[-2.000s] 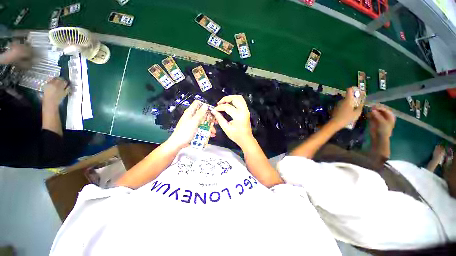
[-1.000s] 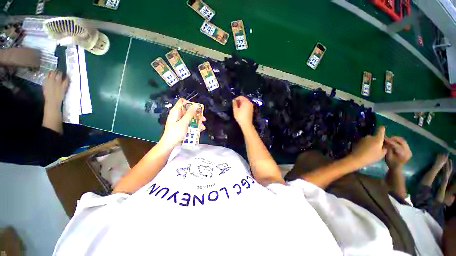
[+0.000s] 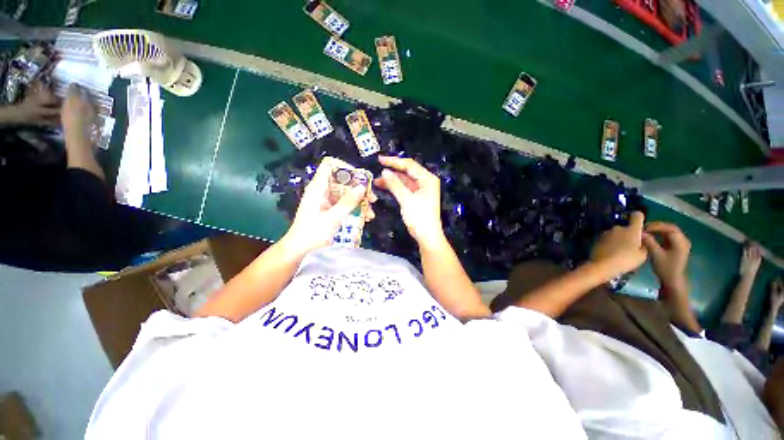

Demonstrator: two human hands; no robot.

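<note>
My left hand (image 3: 320,206) holds a phone board (image 3: 347,230) upright just in front of my shirt, its white keypad end down and its tan end up; the thumb lies across it. My right hand (image 3: 416,196) is raised just right of the board, thumb and index finger close together at a small dark piece (image 3: 379,167); whether it is gripped is hard to tell against the dark heap. The heap of glossy black parts (image 3: 507,206) lies behind and right of my hands. Waiting boards (image 3: 290,125) lie at the heap's left, one of them (image 3: 363,133) on the heap's edge.
A pale rail (image 3: 516,148) separates the bench from the green belt (image 3: 447,60), which carries spaced boards. A cream fan (image 3: 129,50) and white paper strips (image 3: 142,146) are at left. Neighbours' hands (image 3: 632,249) work at right and far left. An open cardboard box (image 3: 129,301) is below.
My right hand went from near the board to the heap, then came back beside the board. My left hand keeps the board. The right-hand neighbour's hands moved from the rail toward their body.
</note>
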